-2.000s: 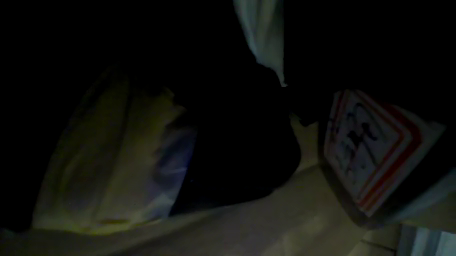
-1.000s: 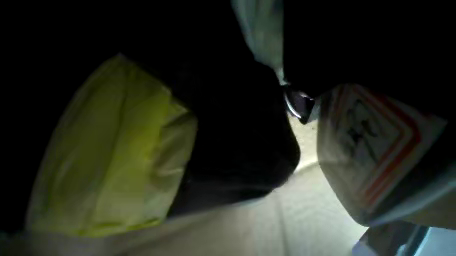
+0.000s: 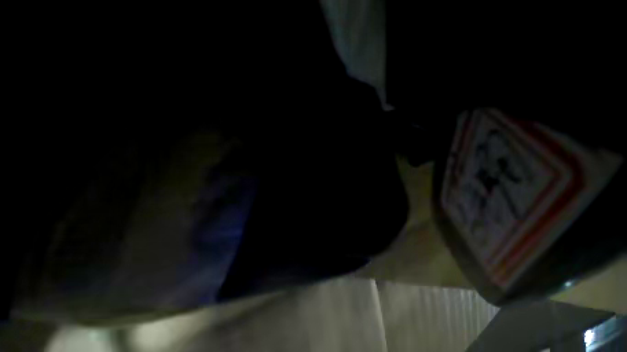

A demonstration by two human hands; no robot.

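Observation:
The picture is very dark and blurred. A dark rounded object [image 3: 323,199] fills the middle. A white label with a double red border and black handwriting [image 3: 491,196] lies on another dark rounded object at the right. A dim yellowish creased cloth or wrap [image 3: 137,240] with a bluish patch is at the left. No hand can be made out, and I cannot see what holds these things.
A pale surface with a thin light line and fine ridges [image 3: 419,316] shows along the bottom. A grey object with a bright glint [image 3: 550,326] is at the bottom right. A pale greenish strip [image 3: 357,41] shows at the top middle.
The yellow item has gone from bright to very dim. The surface behind the objects has shifted, and ridges and a grey shape now show below. The label and dark objects have barely moved.

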